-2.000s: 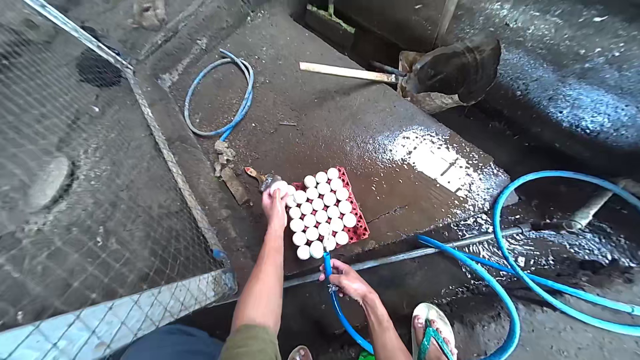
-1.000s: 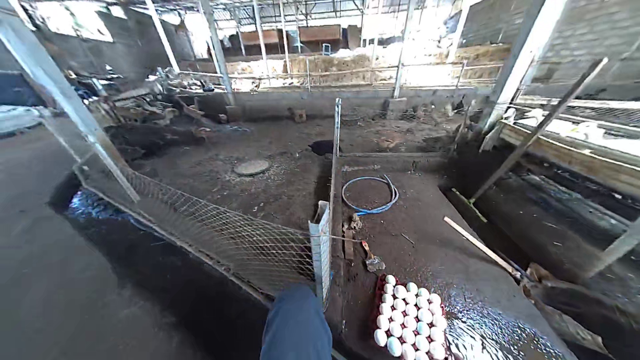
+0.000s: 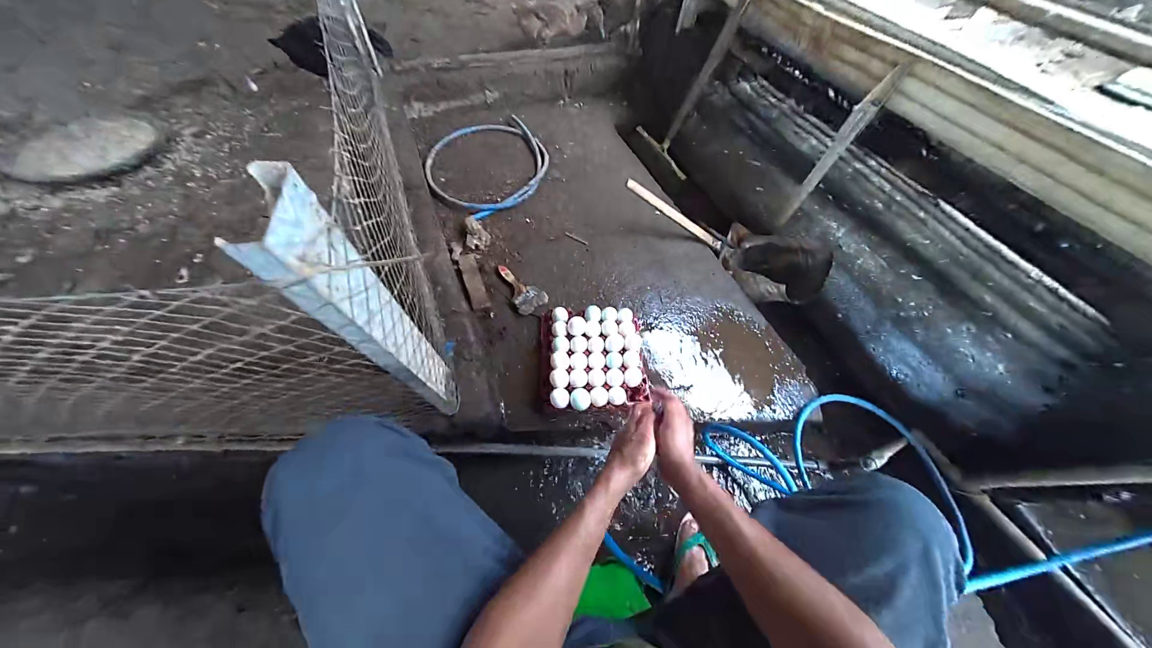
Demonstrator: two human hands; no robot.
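A red egg tray (image 3: pixel 546 360) filled with rows of white eggs (image 3: pixel 596 360) rests on the wet concrete ledge; its front right corner cell has no egg showing. My left hand (image 3: pixel 637 443) and my right hand (image 3: pixel 673 436) are close together just below that corner. Their fingers overlap from this view, and what lies between them is hidden. A paintbrush (image 3: pixel 522 292) with a dirty head lies behind the tray to the left. A blue hose (image 3: pixel 630 562) runs below my hands.
Wire netting (image 3: pixel 180 351) and a bent metal post (image 3: pixel 351 297) stand at left. A coiled hose (image 3: pixel 486 166) lies on the ledge's far part. At right are a wooden handle (image 3: pixel 673 213), a dark bucket-like object (image 3: pixel 783 265) and blue hose loops (image 3: pixel 882 405). A green object (image 3: pixel 612 589) sits low between my knees.
Two seconds ago my left hand was at the tray's left edge and my right hand held the blue hose; now both are together at the front right corner. The view swung up and back down.
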